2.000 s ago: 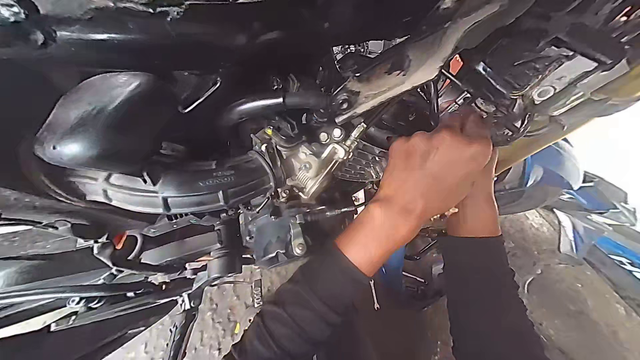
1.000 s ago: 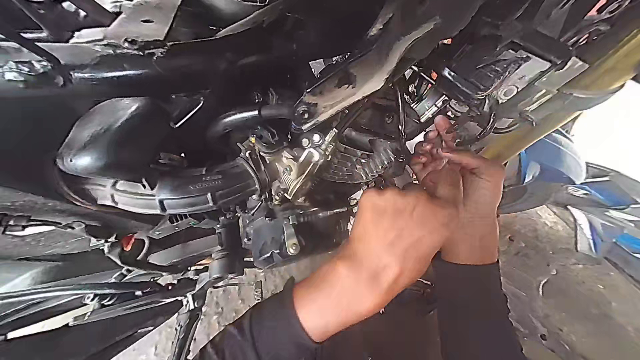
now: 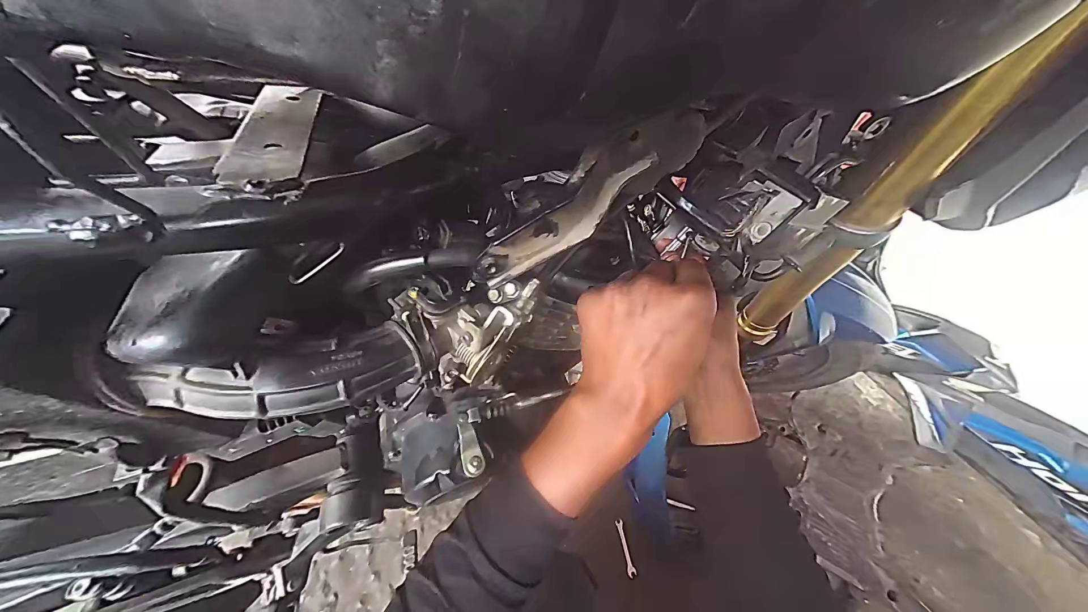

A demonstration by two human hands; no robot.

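Observation:
My left hand (image 3: 646,336) is curled into a near fist, knuckles up, beside the metal parts behind the motorcycle's front fork. A small shiny metal piece (image 3: 680,242) shows just above its fingertips; whether the fingers grip it is unclear. My right hand (image 3: 716,340) is close against the left one, its fingers mostly hidden behind it. To the left of both hands are the metal frame bracket (image 3: 565,225) and the throttle body or carburetor (image 3: 484,340), joined to a black intake duct (image 3: 280,382).
The gold fork tube (image 3: 926,161) slants down at the right, above a blue and black fairing (image 3: 1011,450). A black body panel (image 3: 544,59) spans the top. An open-ended wrench (image 3: 626,548) lies low between my sleeves, near a blue object (image 3: 650,467). Stained concrete floor (image 3: 926,493) lies below.
A second ago my right fingers showed bent together beyond the left hand; now the left hand covers them. My left hand has moved up to the metal parts. The view has shifted.

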